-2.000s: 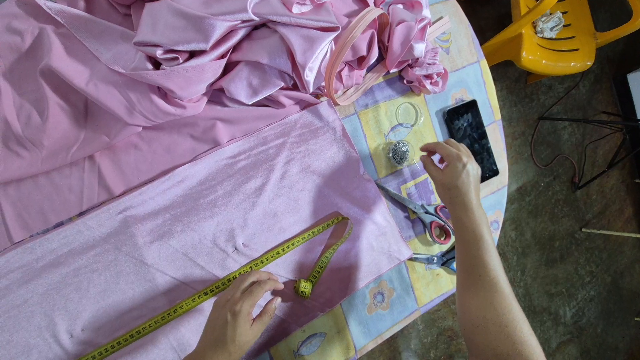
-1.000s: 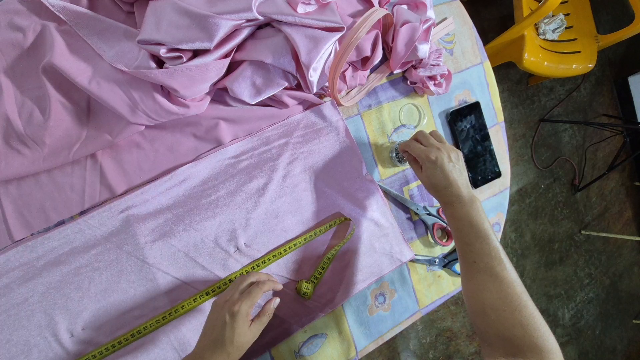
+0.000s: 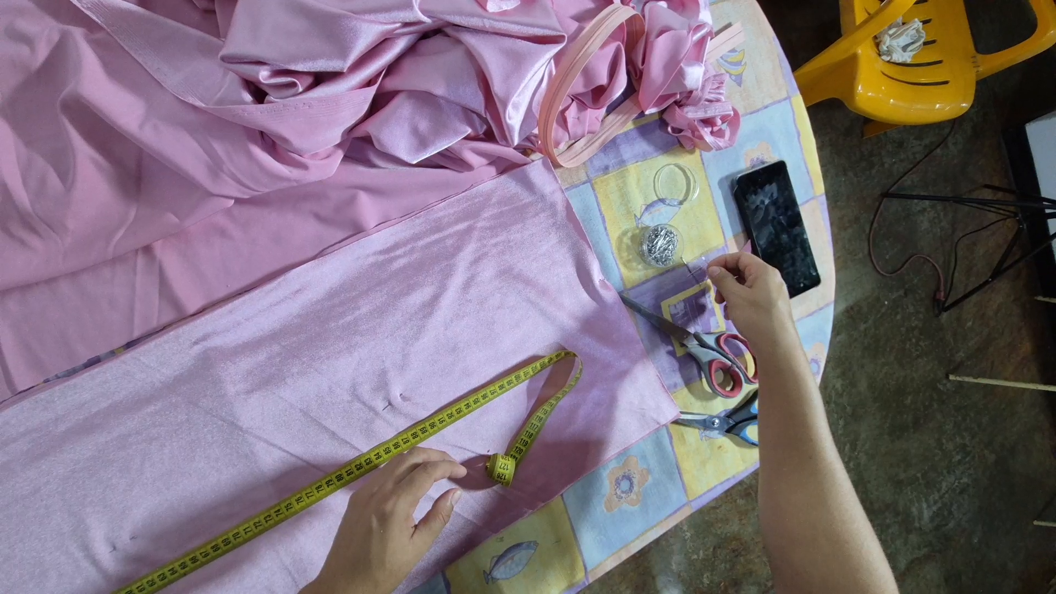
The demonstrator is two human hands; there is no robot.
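Pink satin fabric (image 3: 495, 272) lies flat across the table, with a yellow tape measure (image 3: 412, 433) laid over it, its far end curled up. My left hand (image 3: 396, 511) rests on the fabric beside the tape, fingers apart, holding nothing. My right hand (image 3: 747, 289) is raised over the tablecloth between the pins and the phone, thumb and index finger pinched on what looks like a thin pin. A small round clear container of pins (image 3: 661, 245) stands left of that hand, its clear round lid (image 3: 676, 183) just above. Red-and-grey scissors (image 3: 701, 351) lie partly open below it.
Blue-and-black scissors (image 3: 722, 423) lie near the table edge. A black smartphone (image 3: 777, 227) is on the patterned tablecloth (image 3: 631, 487). A pink zipper tape (image 3: 569, 91) loops beside bunched satin (image 3: 445, 74). A yellow plastic chair (image 3: 920, 78) stands beyond the table.
My right hand went to the pin container and has since come away from it, down and to the right, with what looks like a pin. The left hand stays by the tape.
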